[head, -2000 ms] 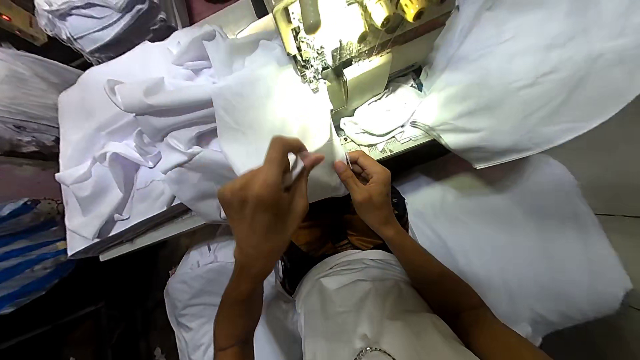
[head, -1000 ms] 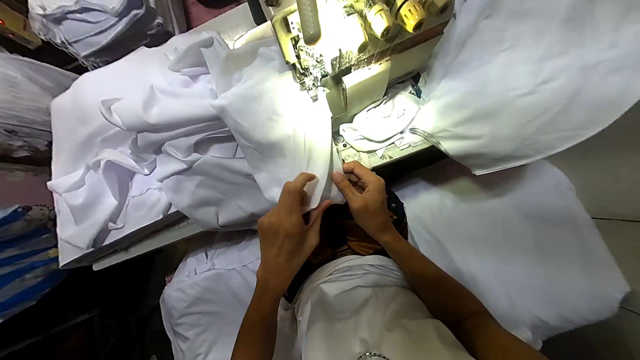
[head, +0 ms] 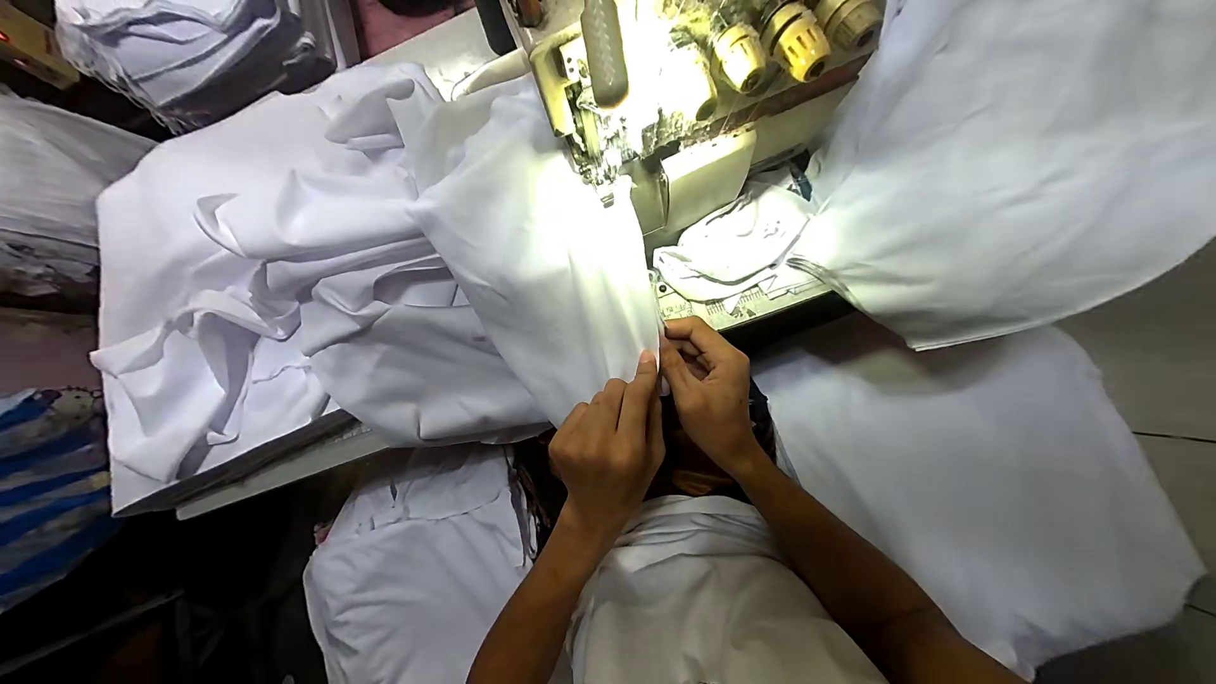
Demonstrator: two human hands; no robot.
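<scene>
White fabric [head: 541, 256] lies under the presser foot [head: 606, 195] of a sewing machine that looks like an overlock [head: 708, 180], lit by a bright lamp. Its right edge runs down toward my body. My left hand [head: 613, 437] rests on the lower end of that edge, fingertips pressed on the cloth. Beside it, my right hand [head: 708, 385] pinches the same edge between thumb and forefinger, just off the machine bed's front corner. The two hands nearly touch. Needle and stitches are lost in the glare.
Crumpled white cloth [head: 275, 294] covers the table on the left. A small white cloth bundle [head: 736, 242] sits on the machine bed. White fabric [head: 1016, 171] hangs at the upper right, with more white cloth [head: 969, 484] below it. Yellow tension dials [head: 796, 43] line the machine top.
My left hand was raised and apart from the right two seconds ago; it has come down onto the fabric edge. My right hand has stayed near the same place at the edge.
</scene>
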